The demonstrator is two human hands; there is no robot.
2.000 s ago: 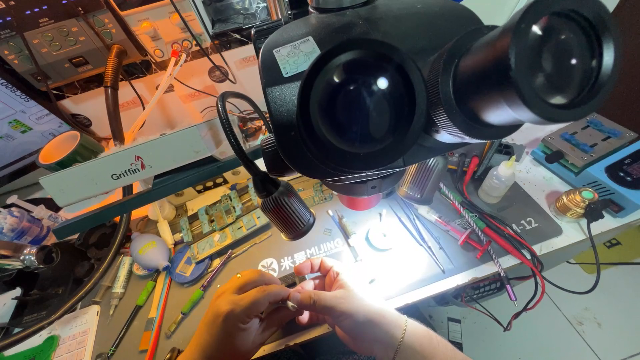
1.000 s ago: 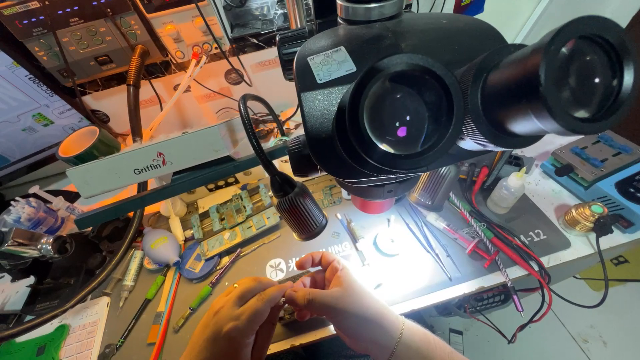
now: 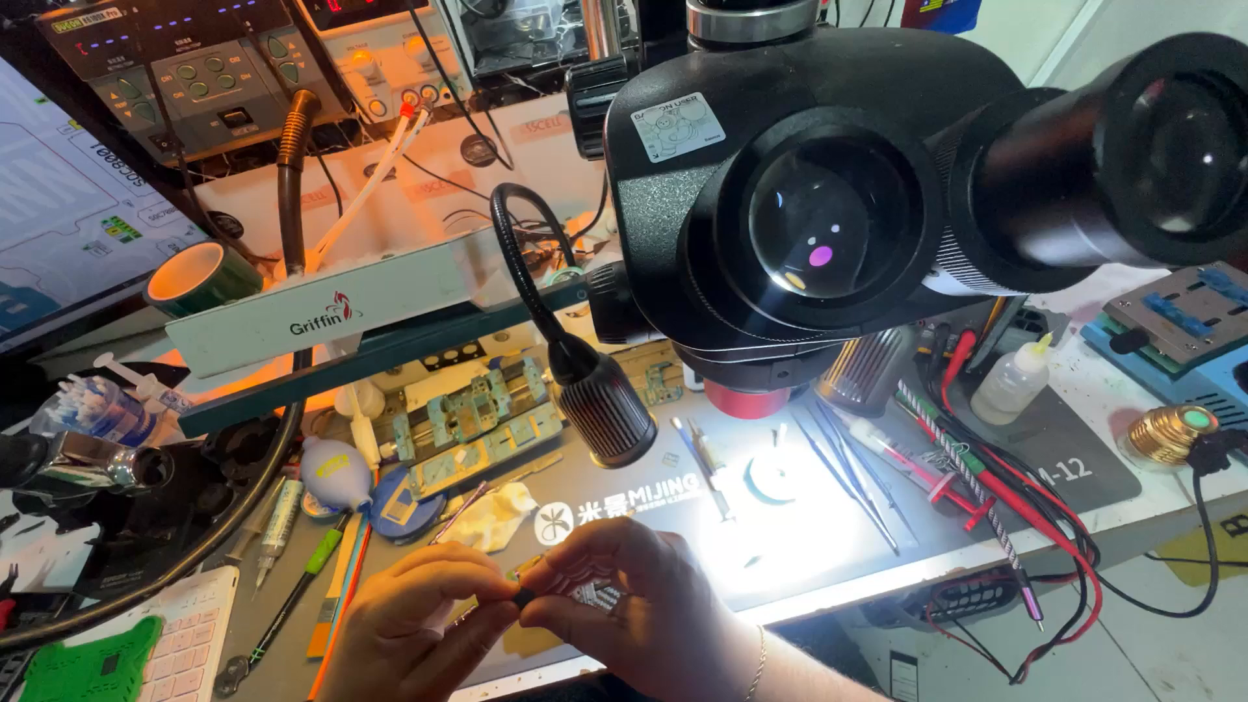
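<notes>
Both my hands meet low in the head view, over the front edge of a grey work mat point(image 3: 643, 522). Between thumb and fingertips, my left hand point(image 3: 419, 619) pinches a small dark piece point(image 3: 525, 596). My right hand point(image 3: 634, 604), with a thin chain at its wrist, grips the same piece from the other side. What the piece is cannot be told. A small ribbed metallic thing point(image 3: 595, 593) shows behind the right fingers, partly hidden. Above the hands stands a stereo microscope point(image 3: 809, 195), with a ribbed gooseneck lamp point(image 3: 604, 409) at its left.
Tweezers point(image 3: 848, 468), a red syringe point(image 3: 916, 468) and test leads point(image 3: 1033, 517) lie at the right, near a dropper bottle point(image 3: 1014, 380). A metal board holder point(image 3: 478, 409), an air blower point(image 3: 334, 473), a green-gripped tool point(image 3: 322, 551) and a white keyboard point(image 3: 185, 624) are at the left.
The view has shifted somewhat. My hands stay close together, but their fingers have changed position, and the small dark piece now shows between the fingertips.
</notes>
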